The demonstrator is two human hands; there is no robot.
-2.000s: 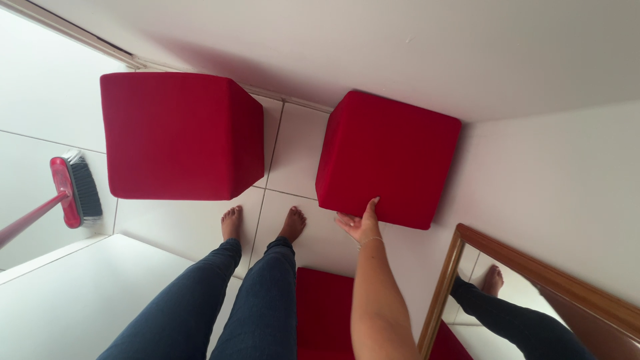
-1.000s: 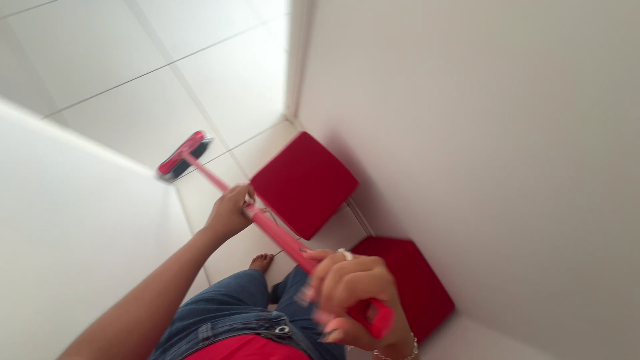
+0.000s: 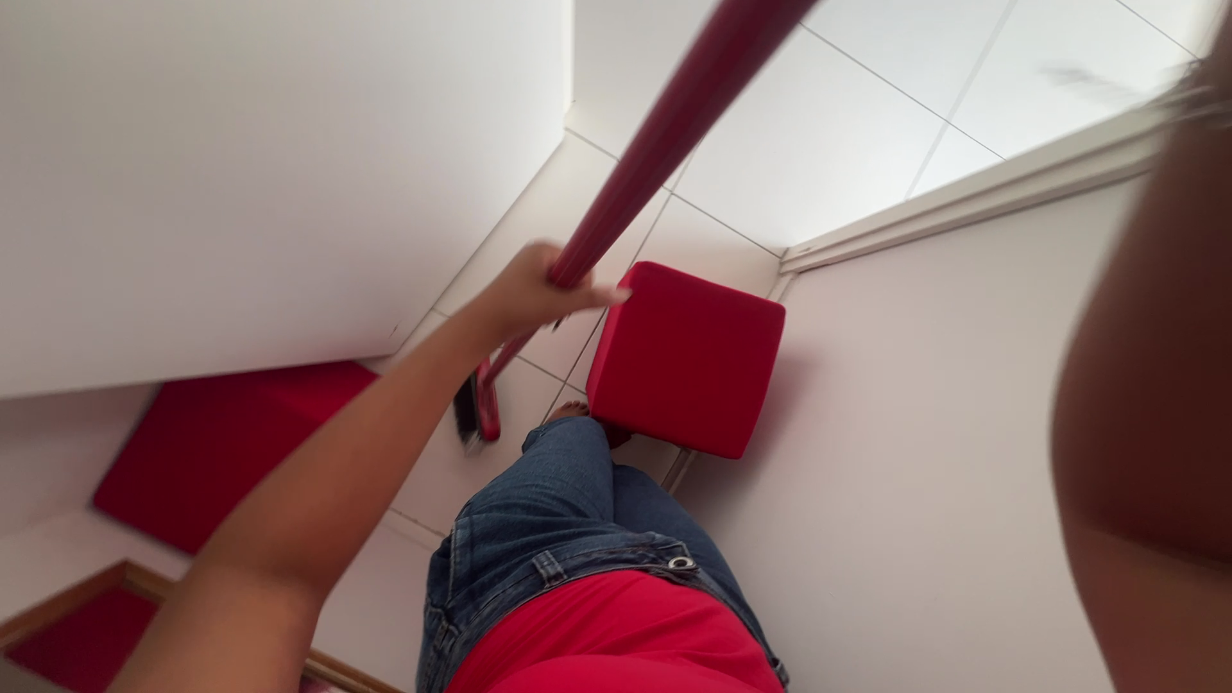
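Note:
My left hand [image 3: 539, 294] grips the long red handle [image 3: 674, 106] of a broom, which runs from the top of the view down to the floor. The broom head [image 3: 478, 404], red with dark bristles, rests on the white tiles left of my feet. Just beyond my left hand stands a red cube-shaped stool [image 3: 688, 361], close to the right wall. My right arm is raised along the right edge of the view, blurred; its hand is not clearly visible, and what it holds cannot be told.
Another red stool [image 3: 241, 443] is at the left, partly behind my arm and a white panel [image 3: 260, 183]. A wood-framed mirror [image 3: 130, 577] leans at the lower left. A white wall [image 3: 962, 414] and a door frame [image 3: 972, 188] bound the right side.
Two seconds ago a hand touched a red stool and the broom stood apart. A second ago both hands held the broom. Its head now sits nearer my feet, and the view has turned strongly.

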